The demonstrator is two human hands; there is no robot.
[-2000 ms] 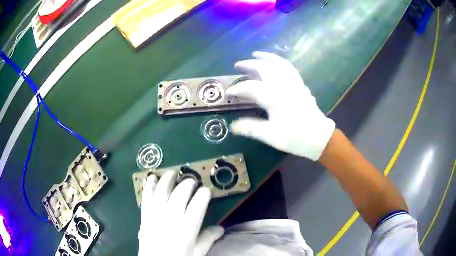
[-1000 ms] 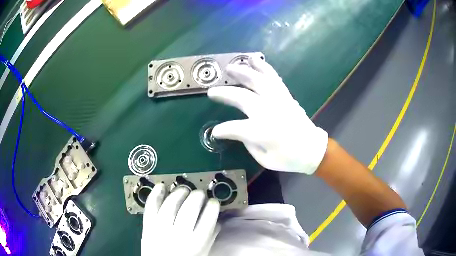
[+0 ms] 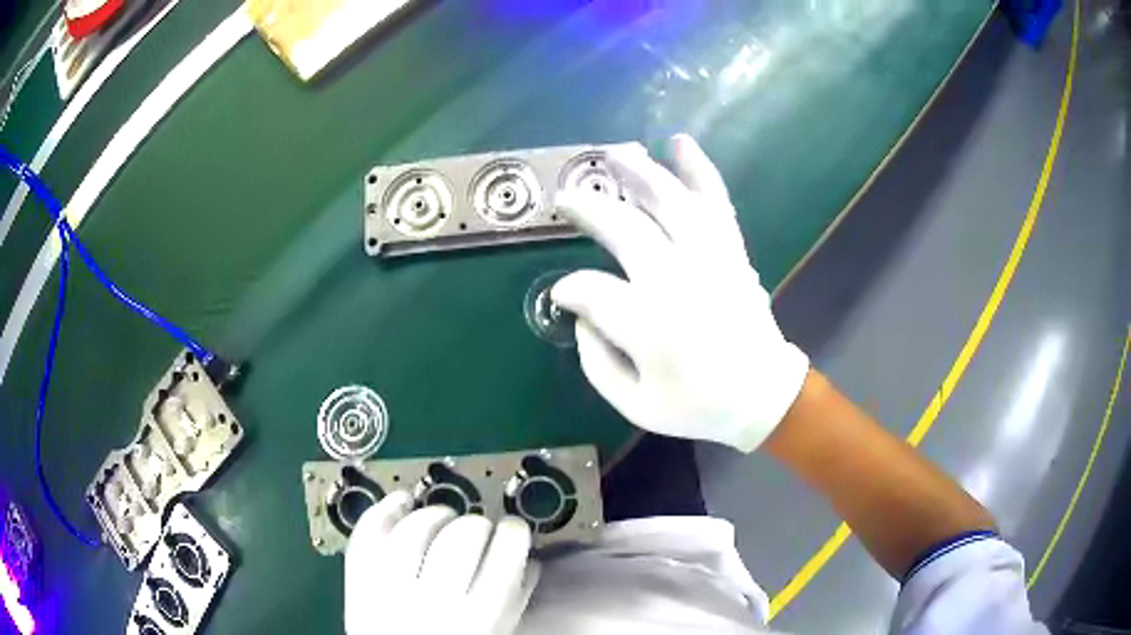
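Note:
A silver three-hole carrier plate (image 3: 494,470) lies at the front of the mat. My left hand (image 3: 434,564) is gloved white, with curled fingers over its left and middle part; the thumb is hidden. A ringed-seat carrier plate (image 3: 465,236) lies further back, its three pale seats facing up. My right hand (image 3: 688,298), gloved white, is spread with fingers over its right end. The right thumb tip covers part of a clear ringed disc (image 3: 542,316) on the mat. Another clear ringed disc (image 3: 352,423) lies against the back edge of the three-hole plate.
At left lie a hosed metal block (image 3: 174,434) with blue tubing (image 3: 118,288) and another open three-hole plate (image 3: 211,590). An amber board (image 3: 310,37) and a red-and-white item (image 3: 93,15) are at the back left. Violet light glows at the back and lower left.
My right thumb and the clear disc under it have moved nearer the ringed-seat plate. My left hand stays over the three-hole plate, which has turned slightly and sits lower in view.

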